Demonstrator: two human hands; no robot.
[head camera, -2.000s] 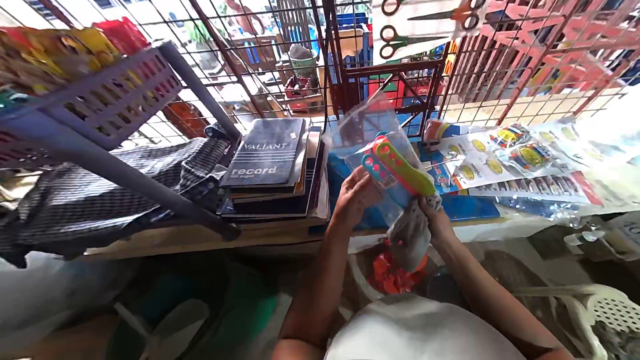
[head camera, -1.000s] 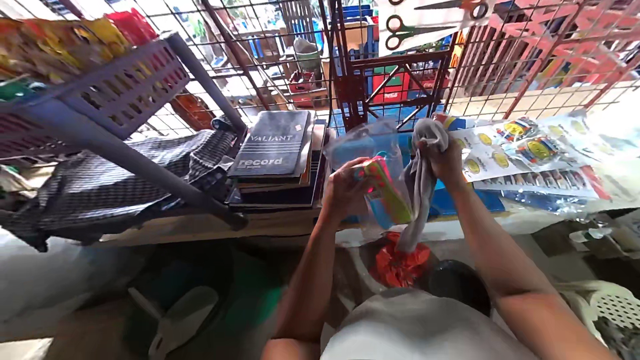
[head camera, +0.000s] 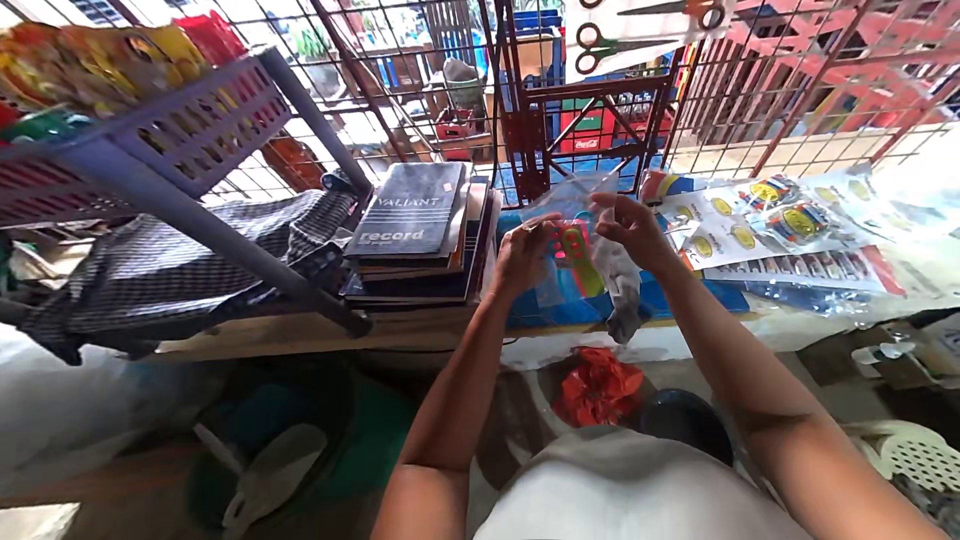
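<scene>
My left hand (head camera: 525, 255) grips a clear plastic bag (head camera: 559, 281) at its left side, with pink and yellow-green flat pieces (head camera: 581, 255) in or behind the film. My right hand (head camera: 626, 225) is at the bag's upper right, its fingers bent near the film; whether it pinches anything is unclear. A grey cloth (head camera: 621, 289) hangs just below my right hand, over the front edge of the blue surface (head camera: 667, 300). Stacked books (head camera: 412, 214) lie to the left of my left hand.
A purple plastic basket (head camera: 202, 127) with yellow packets stands on a rack at left, above a checkered cloth (head camera: 202, 255). A metal grille (head camera: 525, 150) with scissors (head camera: 592, 49) rises behind. Packaged items on printed sheets (head camera: 742, 225) lie at right. A red plastic bag (head camera: 600, 386) sits below the counter.
My right hand held the grey cloth raised a second ago; now the cloth hangs lower, beneath that hand. Both hands are at the plastic bag, and the coloured pieces have turned.
</scene>
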